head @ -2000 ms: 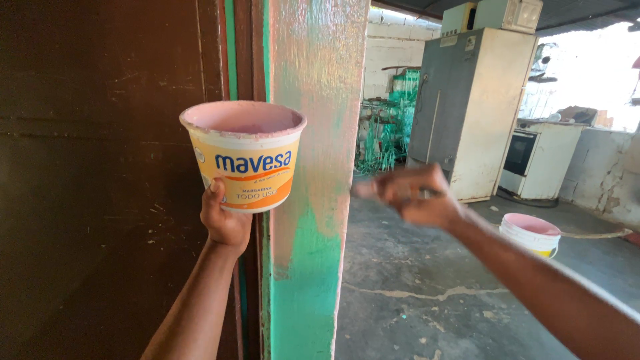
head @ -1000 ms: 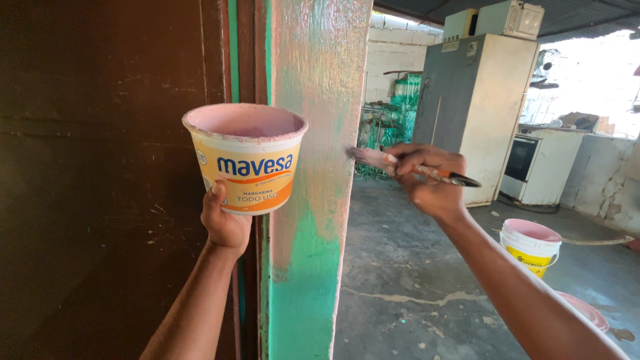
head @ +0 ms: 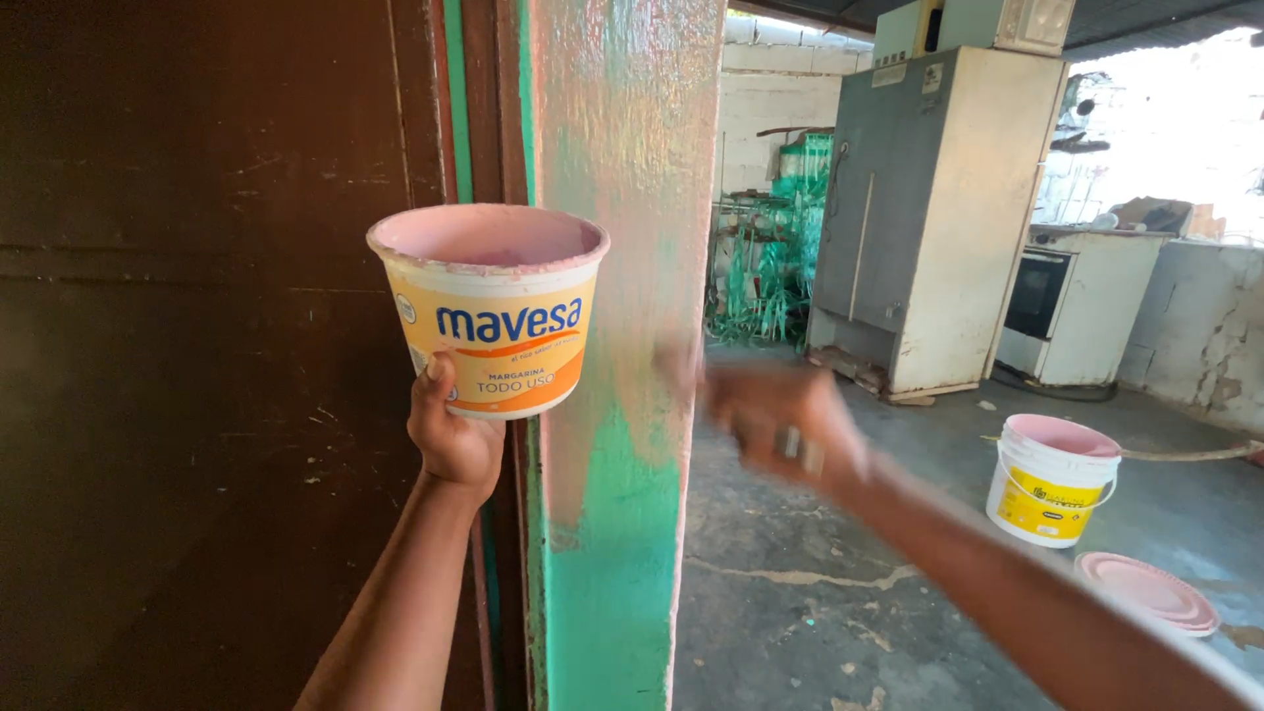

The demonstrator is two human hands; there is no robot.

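My left hand [head: 454,434] grips a Mavesa margarine tub [head: 494,316] from below, thumb on its front; pink paint coats the tub's inside and rim. The tub is upright in front of the brown door's frame and the left edge of a wall post [head: 622,494]. Pink paint covers the post's upper part unevenly, with green showing below. My right hand [head: 780,420], blurred by motion, holds a paintbrush [head: 676,365] at the post's right edge. The bristles are a blur against the painted face, and the handle is mostly hidden by the fingers.
A brown door [head: 197,346] stands at the left. On the concrete floor at the right are a white bucket [head: 1052,484] with pink paint inside and a pink-stained lid [head: 1145,592]. Behind stand an old refrigerator [head: 973,227], a stove [head: 1086,296] and green strips [head: 770,286].
My right hand with the brush has moved left and down from beside the post's edge, where it was one second ago. The left hand holds the tub much as before.
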